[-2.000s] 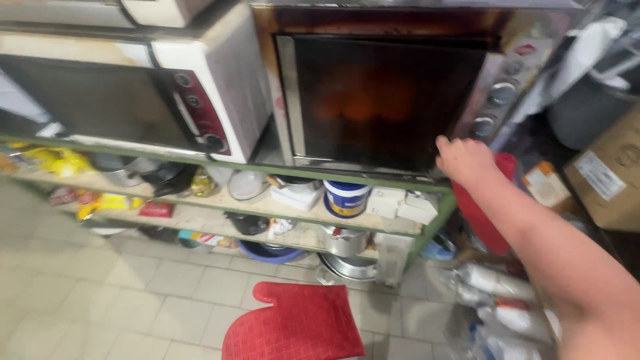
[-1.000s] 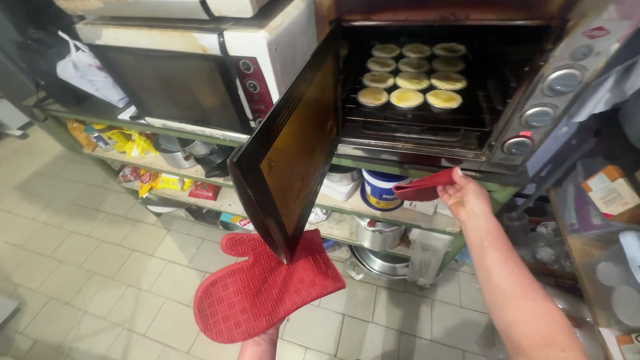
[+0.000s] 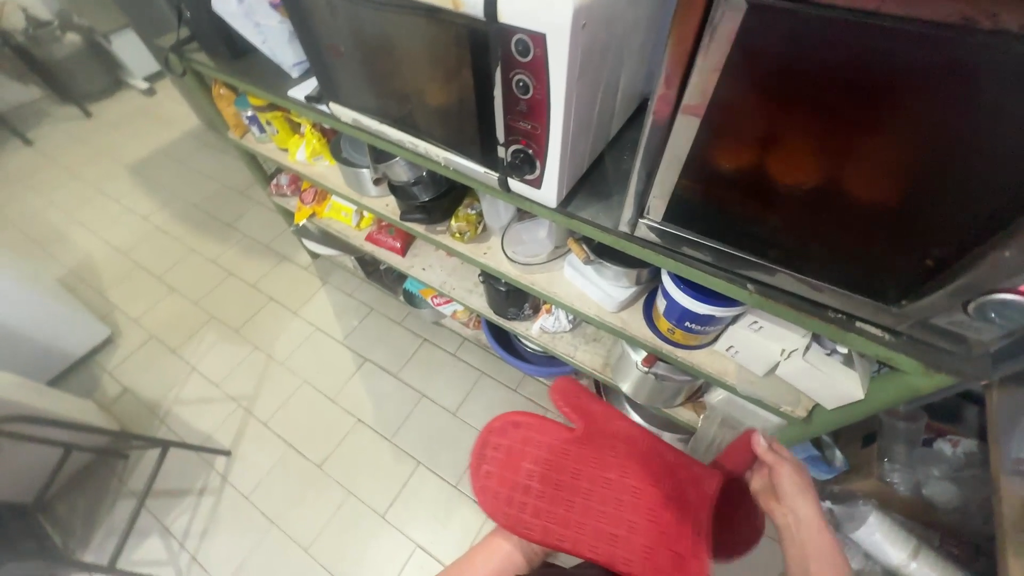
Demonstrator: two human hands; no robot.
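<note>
A red silicone oven mitt [image 3: 600,480] is at the lower middle, its thumb pointing up and its cuff opening toward the right. My left hand [image 3: 520,548] holds it from below and behind, with the fingers hidden by the mitt. At the cuff, my right hand [image 3: 780,480] pinches a red piece [image 3: 734,454] between thumb and fingers; whether this is a second mitt or part of the first, I cannot tell. Above right is an oven [image 3: 848,152] with its dark glass door closed and a dim orange glow behind the glass.
A white countertop oven [image 3: 596,96] stands left of the dark one on a green metal rack [image 3: 720,280]. Lower shelves hold a blue-and-white bucket [image 3: 692,312], white boxes [image 3: 824,372], pots [image 3: 652,376] and food packets [image 3: 308,144]. A metal frame [image 3: 144,488] stands at lower left on the tiled floor [image 3: 320,432].
The oven door, open one second ago with round pastries showing inside, is now closed. My right hand has come from the oven front to the mitt's cuff. The view has swung left.
</note>
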